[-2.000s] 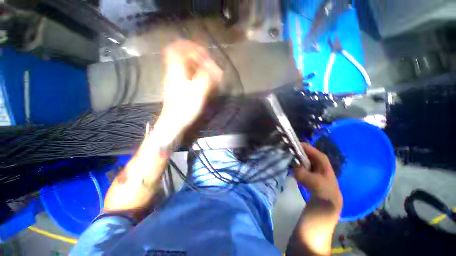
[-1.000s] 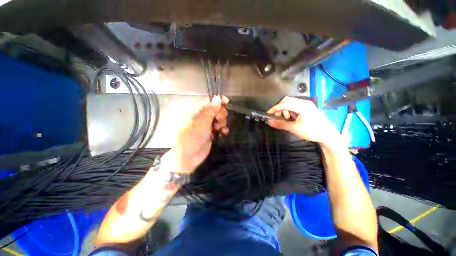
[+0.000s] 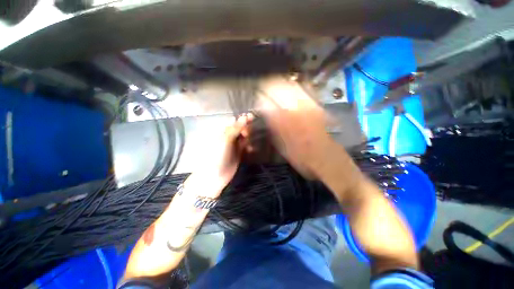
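Several thin black cables (image 3: 241,101) run from my left hand up towards the dark press recess. My left hand (image 3: 231,144) is closed around them over the grey plate (image 3: 135,149). My right hand (image 3: 287,107) is blurred, just right of the cables at the recess's front edge; its fingers and anything in them cannot be made out. The metal bar is not visible. A thick bundle of black cables (image 3: 129,197) lies across the bench below both hands, its shiny tips at the right end.
Black cable loops (image 3: 169,141) lie on the plate's left. Pale-handled nippers (image 3: 396,132) lie on the blue surface at right. A blue bucket (image 3: 420,197) stands at right, another (image 3: 84,271) at lower left. The pale machine edge (image 3: 242,25) overhangs the top.
My right hand has moved left and up from the plate to the recess, and the bar it held is out of sight. My left hand stays at the cables.
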